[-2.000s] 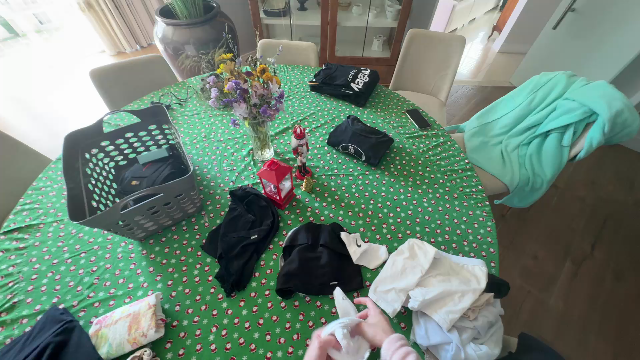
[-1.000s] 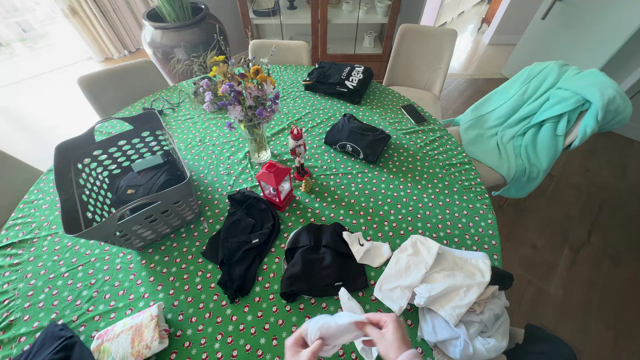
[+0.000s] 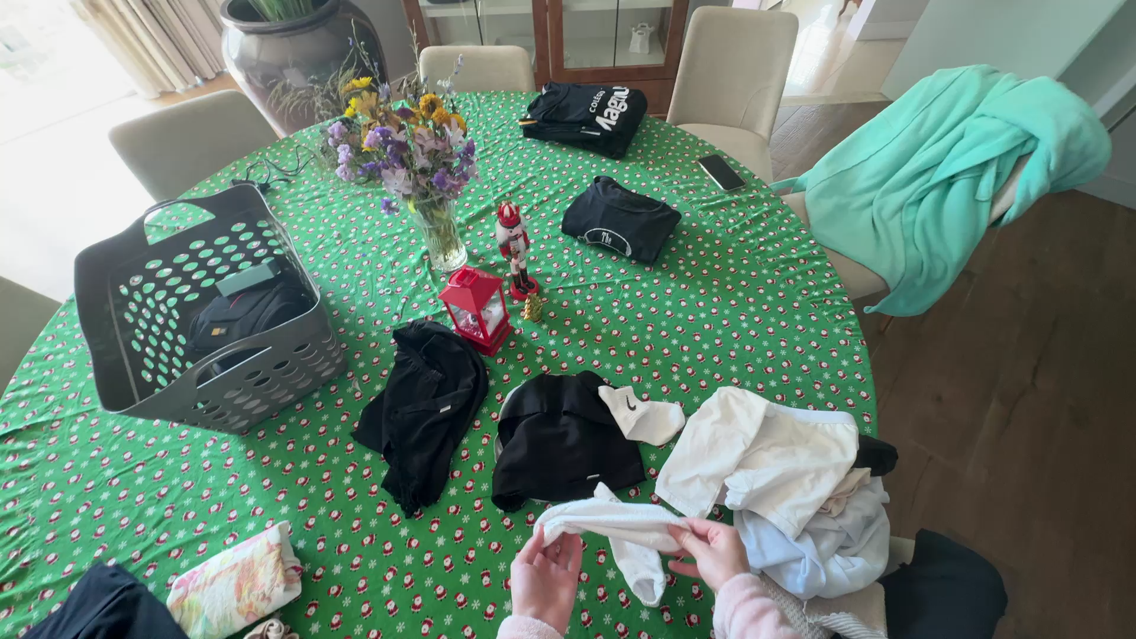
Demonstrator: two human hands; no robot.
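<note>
A white sock [image 3: 612, 516] is stretched sideways between my left hand [image 3: 546, 572], which pinches one end, and my right hand [image 3: 713, 552], which grips the other. Another white sock [image 3: 637, 568] lies on the green tablecloth just under it, partly covered. Beyond my hands is a folded black garment [image 3: 568, 444], with a white Nike sock [image 3: 641, 415] on its right edge. A crumpled black garment [image 3: 426, 408] lies to its left. Right of my hands, white shorts [image 3: 772, 448] top a heap of pale clothes [image 3: 821, 541].
A grey plastic laundry basket [image 3: 311, 373] holding dark items stands at left. Mid-table are a red lantern [image 3: 477, 311], a nutcracker figure [image 3: 514, 244] and a glass vase of flowers [image 3: 439, 235]. Folded black shirts [image 3: 619, 220] and a phone [image 3: 721, 173] lie farther back. A floral cloth [image 3: 235, 581] lies near left.
The white sock, bunched in my hands two seconds ago, is now drawn out lengthwise between them. My hands have moved apart.
</note>
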